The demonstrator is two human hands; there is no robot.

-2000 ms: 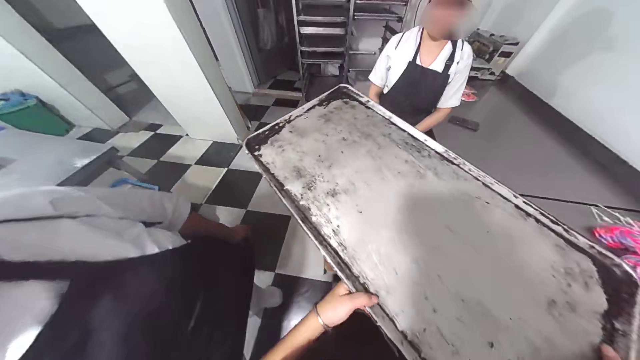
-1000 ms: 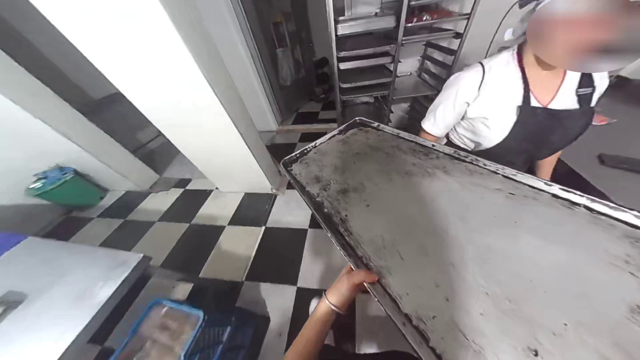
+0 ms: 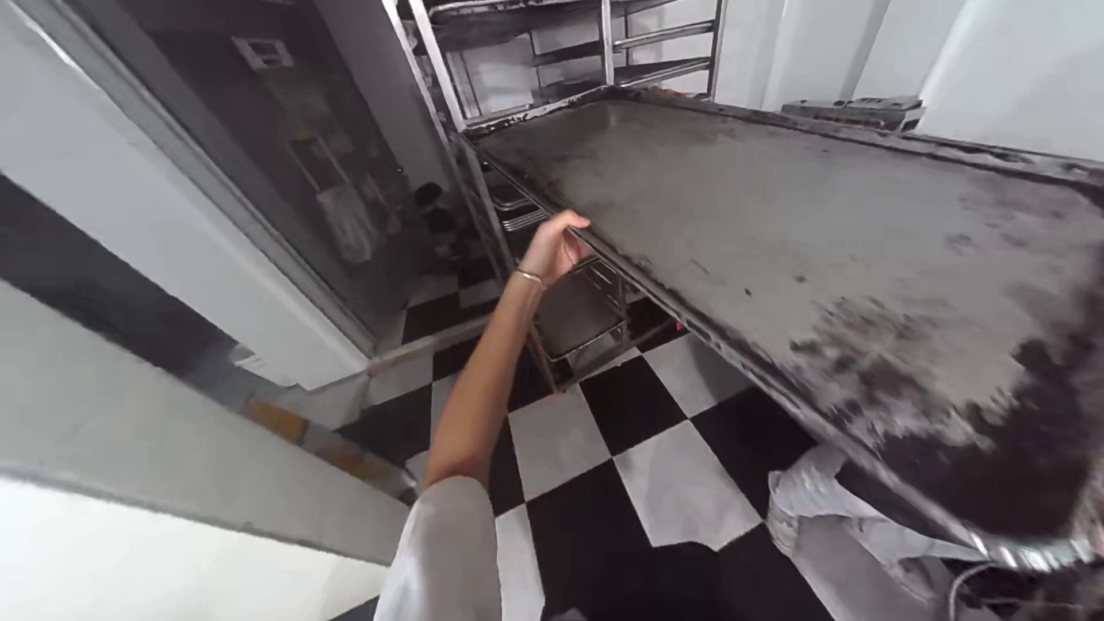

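A large, stained metal baking tray (image 3: 776,224) fills the right half of the view, its far end against the uprights of a metal tray rack (image 3: 607,43). My left hand (image 3: 559,246), with a thin bracelet at the wrist, grips the tray's near left rim from below, thumb on the edge. Dark residue marks the tray's rims and its near right corner. My right hand cannot be seen; the tray's right end runs out of the frame.
Lower shelves of the rack hold more trays (image 3: 578,315). Left of it are a dark doorway and a white pillar (image 3: 172,207). The floor (image 3: 612,457) has black and white tiles. Light-coloured shoes (image 3: 802,500) show below the tray. Equipment (image 3: 862,112) stands at the back right.
The rack was farther off in the earlier frames; the tray's far end is now at it. The person in a dark apron beyond the tray is no longer in view. The view has turned.
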